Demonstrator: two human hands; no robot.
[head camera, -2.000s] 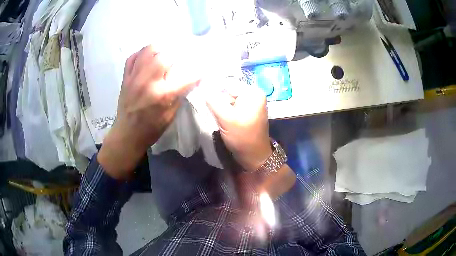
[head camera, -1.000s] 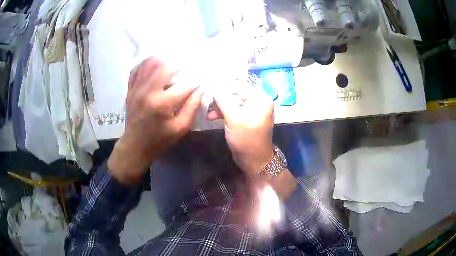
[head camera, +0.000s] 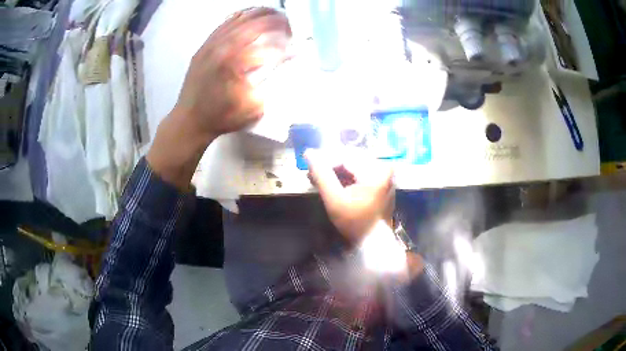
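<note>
The sewing machine (head camera: 473, 41) is at the top centre and right, its needle area washed out by glare. A blue plate (head camera: 405, 136) lies at the front of its bed, with another blue part (head camera: 303, 145) to the left. My left hand (head camera: 240, 75) is blurred, on the table left of the glare; white fabric (head camera: 230, 164) shows under and beside it, its outline unclear. My right hand (head camera: 353, 199) is at the table's front edge below the blue plates, fingers bent; glare hides whether it holds anything.
Tied white bundles (head camera: 68, 130) with a tan band hang at the left. Dark blue thread snips (head camera: 568, 122) lie on the table's right. A white stack (head camera: 539, 264) lies on grey cloth at the right. Crumpled white cloth (head camera: 55, 301) is at the lower left, by a yellow frame.
My left hand has moved up and away from my right hand. The blue part on the left now shows. The view has shifted, so table things sit lower and further right.
</note>
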